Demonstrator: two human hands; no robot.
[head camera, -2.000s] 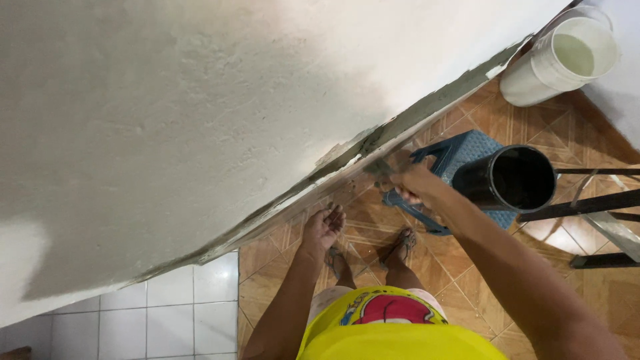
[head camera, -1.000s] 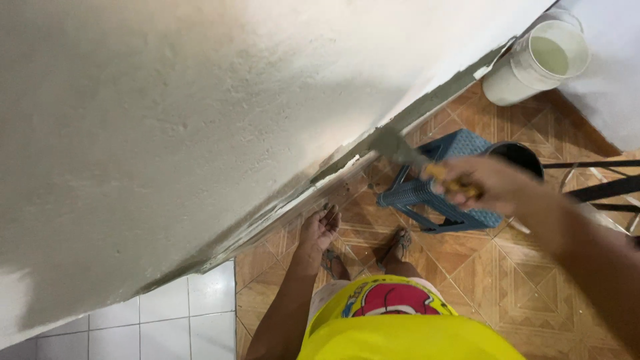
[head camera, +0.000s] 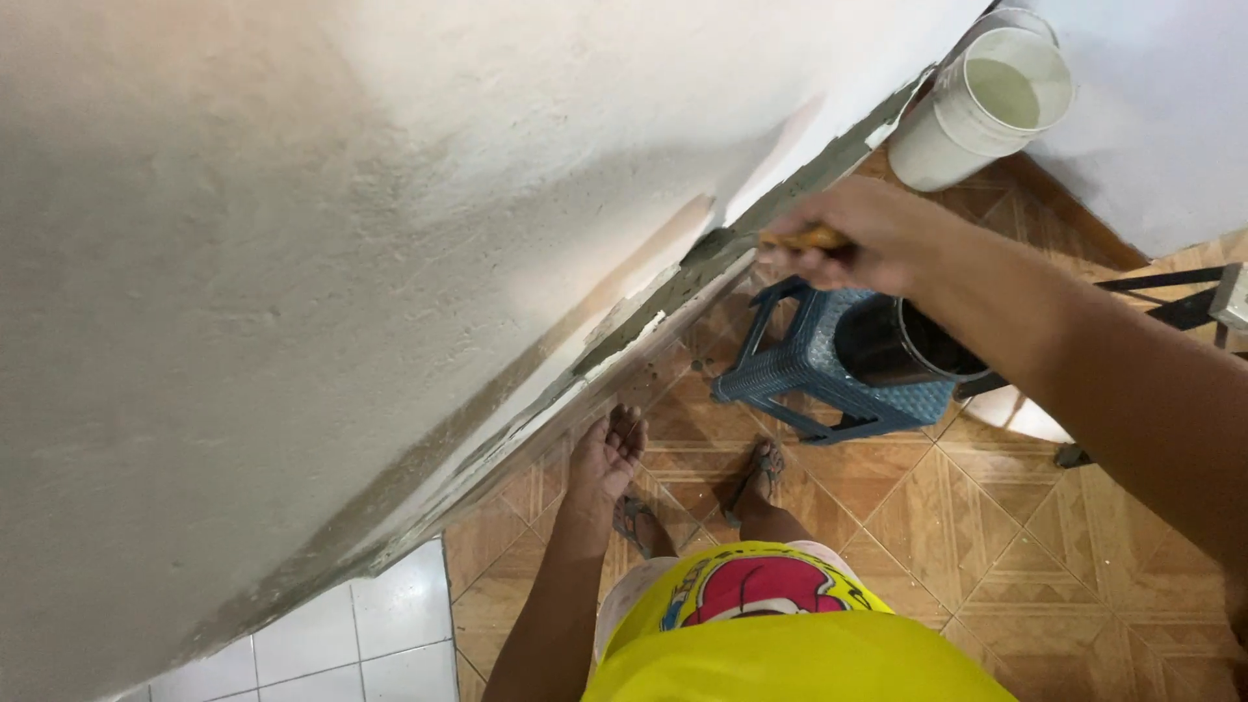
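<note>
My right hand (head camera: 848, 239) grips the wooden handle of a putty knife (head camera: 804, 239) at the wall's edge; its blade is largely hidden or blurred against the wet mortar. A strip of dark grey mortar (head camera: 643, 317) runs along the end of the plastered wall (head camera: 390, 253), rough and ragged in places. My left hand (head camera: 612, 450) hangs beside the lower part of that edge, palm up with fingers slightly curled, holding nothing. Under my right forearm, a black bucket (head camera: 877, 341) stands on a blue plastic stool (head camera: 819, 370), partly covered by the arm.
A white bucket (head camera: 941, 146) with pale liquid stands at the far right corner near another wall (head camera: 1150, 127). Dark metal legs (head camera: 1185, 312) of some stand rise at the right. Brown patterned tiles (head camera: 916, 497) and white tiles (head camera: 400, 609) cover the floor; mortar crumbs lie near the stool.
My right hand was low by the bucket and stool, then came up with the putty knife's blade at the mortar strip; now it is close against the wall edge. My left hand stays beside the wall.
</note>
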